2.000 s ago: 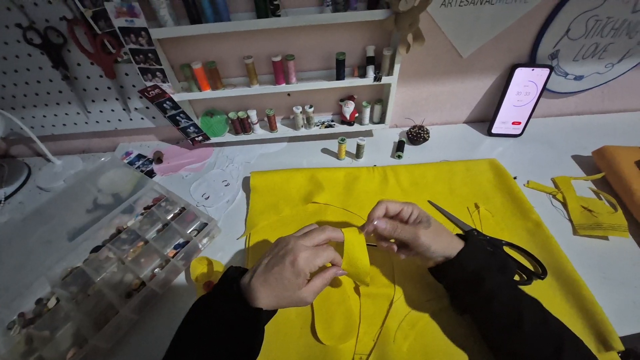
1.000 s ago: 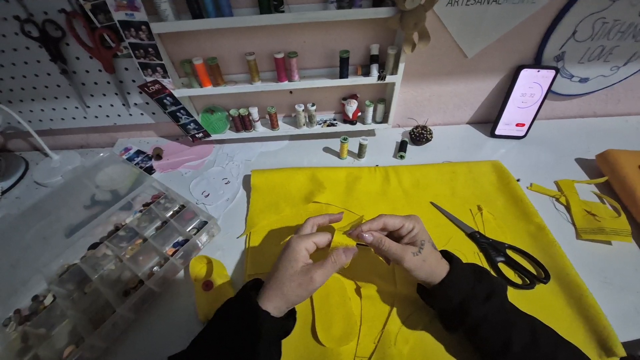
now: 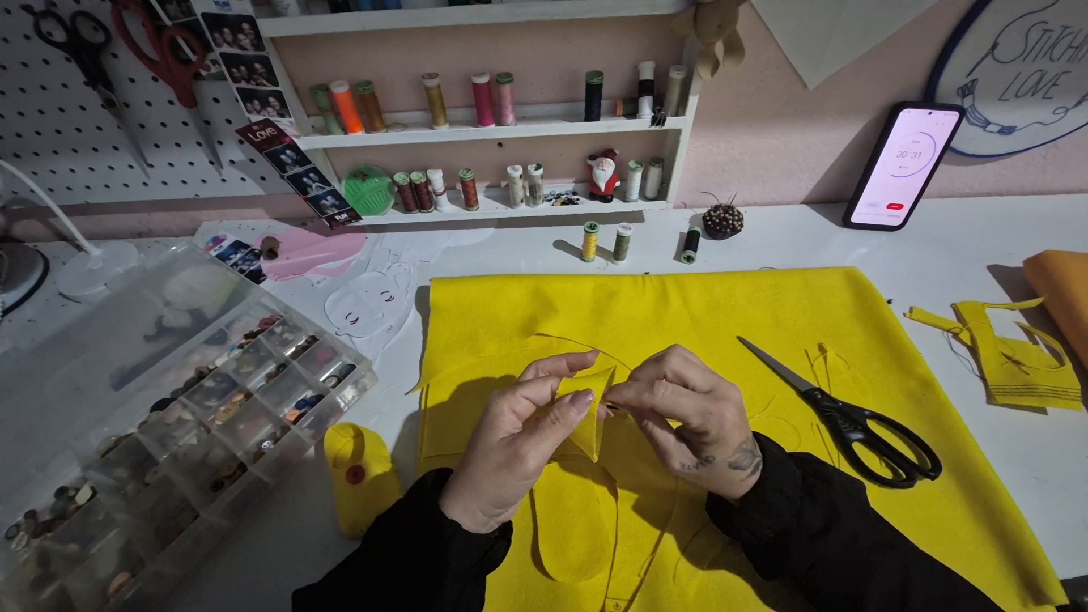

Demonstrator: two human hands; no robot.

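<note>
My left hand pinches a small folded piece of yellow felt between thumb and fingers. My right hand touches the right edge of this piece, its thumb and index fingertip closed together; what they pinch is too small to tell. Beneath both hands lies a large yellow felt sheet, with a rounded cut felt piece on it. Black-handled scissors rest on the sheet, right of my right hand. A small yellow felt piece with a red button lies left of my left hand.
A clear compartment box of buttons stands open at left. Thread spools and a round dark pincushion-like object stand behind the felt. At right are yellow felt scraps and a propped phone. A white shelf holds more spools.
The yellow piece in my left hand has been turned and now shows a folded, pointed shape. Both hands remain close together over the sheet.
</note>
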